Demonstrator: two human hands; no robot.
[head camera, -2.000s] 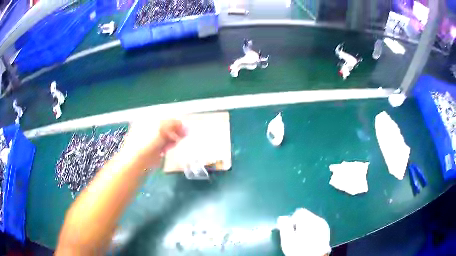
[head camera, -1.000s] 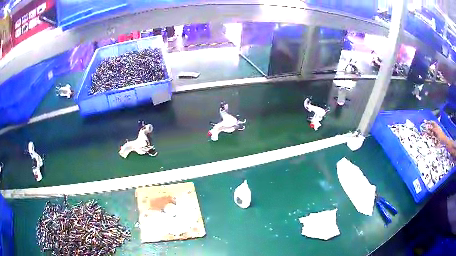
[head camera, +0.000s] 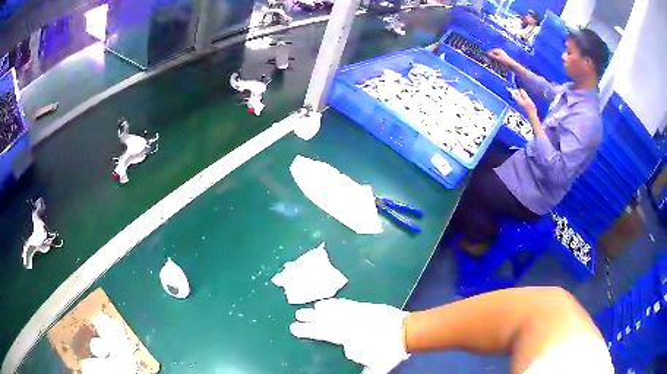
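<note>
My right hand (head camera: 355, 329), in a white glove, is low in the view over the bench's front edge. Its fingers point left, stretched out, with nothing visible in them. A ragged white scrap (head camera: 311, 276) lies just beyond the fingers. A long white scrap (head camera: 336, 196) lies farther back, its end against blue-handled pliers (head camera: 400, 213). A white teardrop-shaped piece (head camera: 174, 279) with a dark spot lies to the left. The tan board (head camera: 67, 330) with white lumps is at the lower left, cut off by the bottom edge. My left hand is not in view.
A pale rail (head camera: 183, 207) separates the bench from the green belt, which carries white workpieces (head camera: 134, 151). A post (head camera: 327, 62) stands at the rail. A blue bin (head camera: 398, 120) of white parts is at the back right. A person (head camera: 559, 139) sits beside it.
The view has swung right, bringing the seated person and the whole right bin into view. My gloved right hand, out of view a second ago, shows again. My bare left hand, seen earlier over the board, is gone.
</note>
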